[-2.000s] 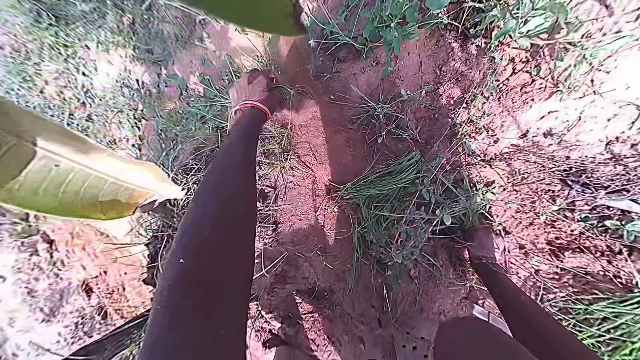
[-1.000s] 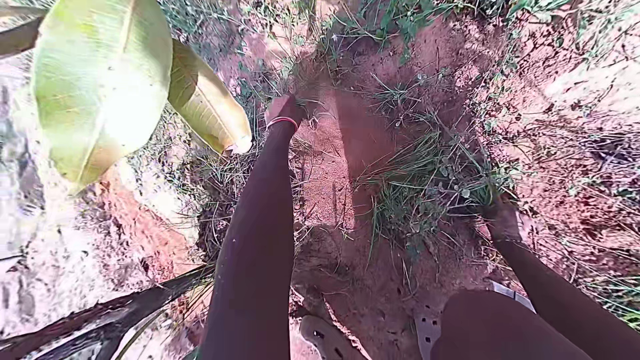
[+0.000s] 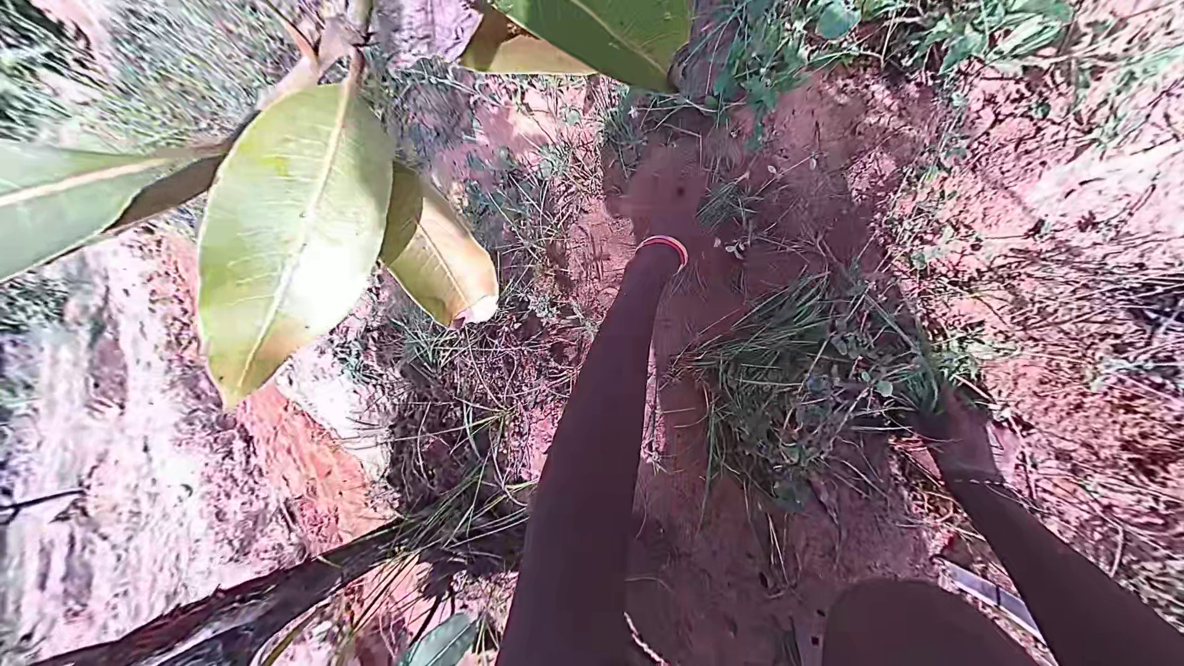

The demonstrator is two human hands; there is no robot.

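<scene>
My left hand (image 3: 668, 190), blurred and with a red-and-white band at its wrist, is low over the reddish soil (image 3: 703, 546) near the top middle of the view. Whether its fingers hold anything cannot be made out. At the right, my right hand (image 3: 962, 435) is closed around the base of a bunch of pulled grass and weeds (image 3: 795, 370). The green blades fan out from it to the left, over the soil. A thin band circles my right wrist.
Broad leaves (image 3: 296, 240) on a branch hang close to the camera at the upper left. A dark woody stem (image 3: 250, 601) crosses the lower left. Low weeds (image 3: 758, 55) grow at the top, and a flat, light-coloured strip (image 3: 994, 592) lies by my right forearm.
My left hand has moved rightward over the soil, nearer the bunch. My right hand stays at the bunch's base. The view has shifted, with more leaves showing at the upper left.
</scene>
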